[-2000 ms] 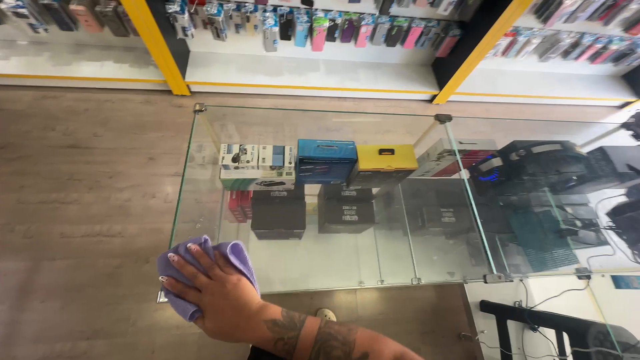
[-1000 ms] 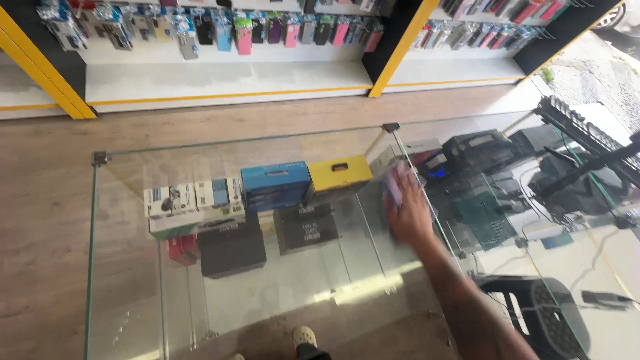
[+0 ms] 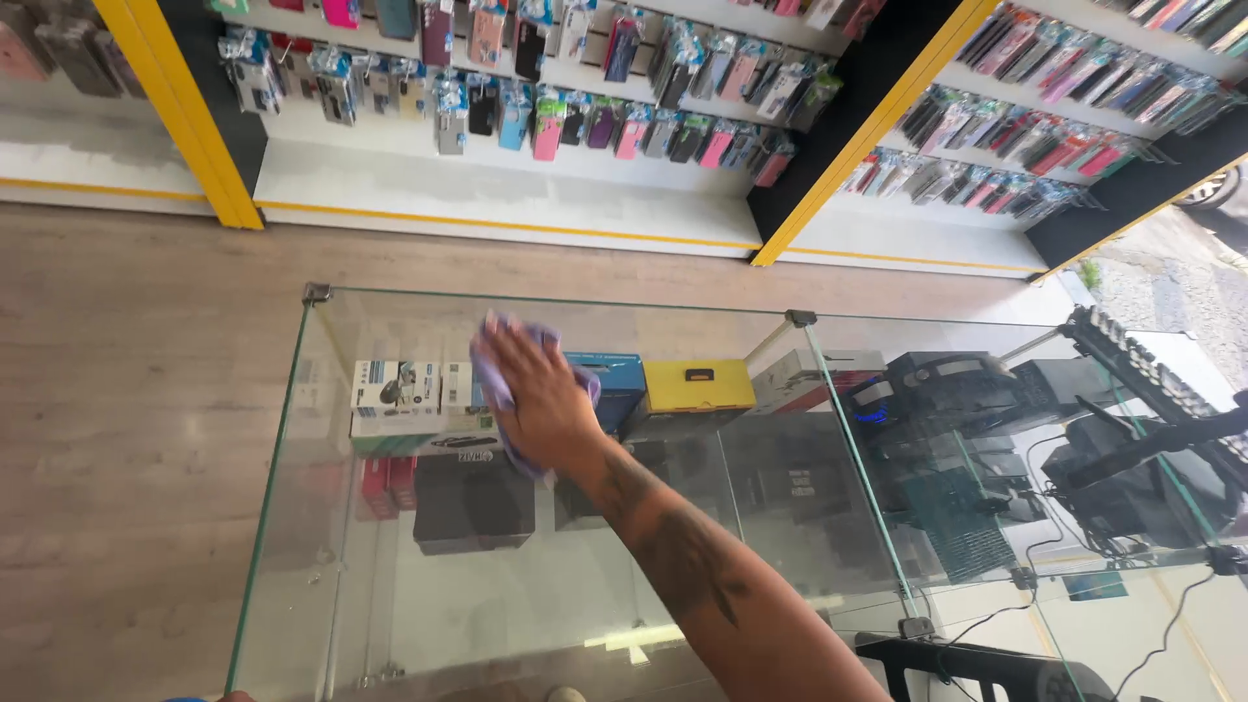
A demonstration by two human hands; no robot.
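My right hand (image 3: pixel 546 405) presses a purple cloth (image 3: pixel 591 382) against the top of a glass display counter (image 3: pixel 585 300), its fingers pointing up and to the left. Under the glass near the hand are a white box (image 3: pixel 395 388), a blue box (image 3: pixel 619 375), a yellow box (image 3: pixel 697 385) and a dark box (image 3: pixel 475 507). A small bit of skin, seemingly my left hand (image 3: pixel 237 696), shows at the bottom left by the counter's edge; a blue object is beside it and the rest is out of view.
Metal clips (image 3: pixel 800 318) join the glass panes. On the right are a black keyboard (image 3: pixel 1160 390), dark electronic devices (image 3: pixel 936 390) and loose cables (image 3: pixel 1058 531). A black chair-like object (image 3: pixel 985 668) stands at the lower right. Beyond the wooden floor (image 3: pixel 117 390), wall shelves (image 3: pixel 507 195) hold hanging packaged phone cases.
My right hand went with the cloth from the counter's near left corner to the right by the pane joint, then back left, over the boxes. The view has shifted.
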